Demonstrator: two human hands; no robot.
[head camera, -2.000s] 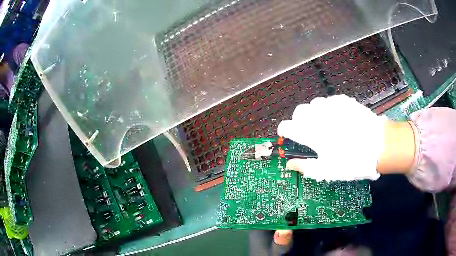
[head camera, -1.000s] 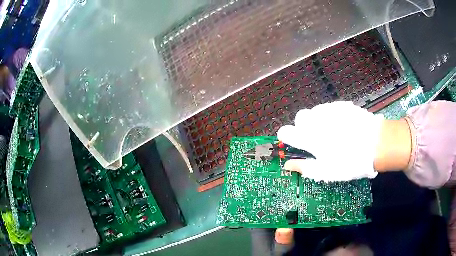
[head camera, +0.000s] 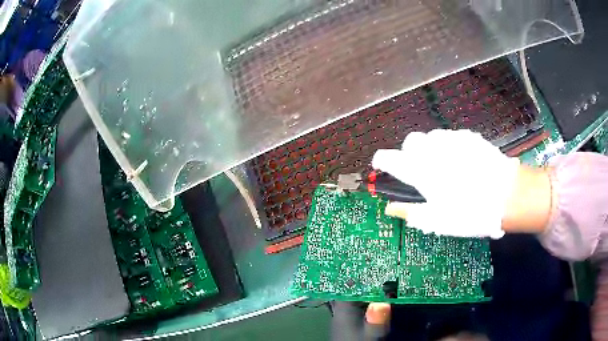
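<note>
A green circuit board with silvery solder dots is held solder side up, low in the view. My right hand, in a white knit glove, is closed around the side cutters. Their steel jaws lie at the board's upper left edge; whether they are open or shut is unclear. My left hand, in a dark grey fingerless glove, shows only partly under the board's lower edge, with one bare fingertip at the edge. The board hides the rest of this hand, which supports it from below.
A clear shield covers part of the grid tray beyond the board. Boards with components lie at the left, beside a black foam sheet. More boards stand at the far left. A dark mat lies at the upper right.
The cutters' jaws have moved up from over the board to its upper left edge. The bench and shield have shifted slightly in view. The board is still held in the same place.
</note>
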